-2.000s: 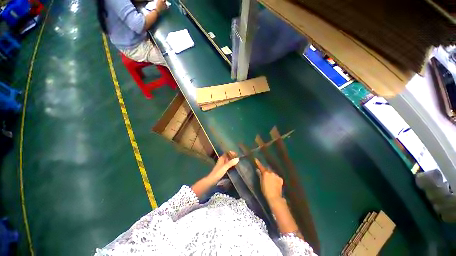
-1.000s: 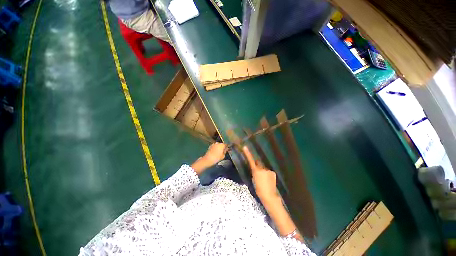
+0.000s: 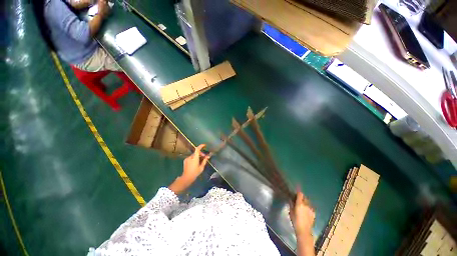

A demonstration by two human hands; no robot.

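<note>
A partly built partition grid [image 3: 258, 142] of tan cardboard strips stands on edge on the green bench. Several long strips cross one shorter strip at their far ends and draw together toward me. My left hand [image 3: 194, 164] holds the near-left end of the cross strip at the bench edge. My right hand [image 3: 302, 214] is at the near ends of the long strips, its fingers closed around them; the exact grip is blurred. A working pile of slotted strips [image 3: 350, 212] lies right of my right hand.
Shorter divider strips [image 3: 198, 86] lie at the bench's left by a grey post [image 3: 196, 37]. An open carton [image 3: 155, 131] is below the bench edge. A person [image 3: 75, 30] sits on a red stool [image 3: 106, 89]. Cardboard sheets [image 3: 300, 25], phone [image 3: 403, 36] and scissors [image 3: 449, 102] are on the shelf.
My right hand has moved from near the cross strip down to the long strips' near ends, which are now drawn together. My left hand stays at the cross strip's end. The view has turned right.
</note>
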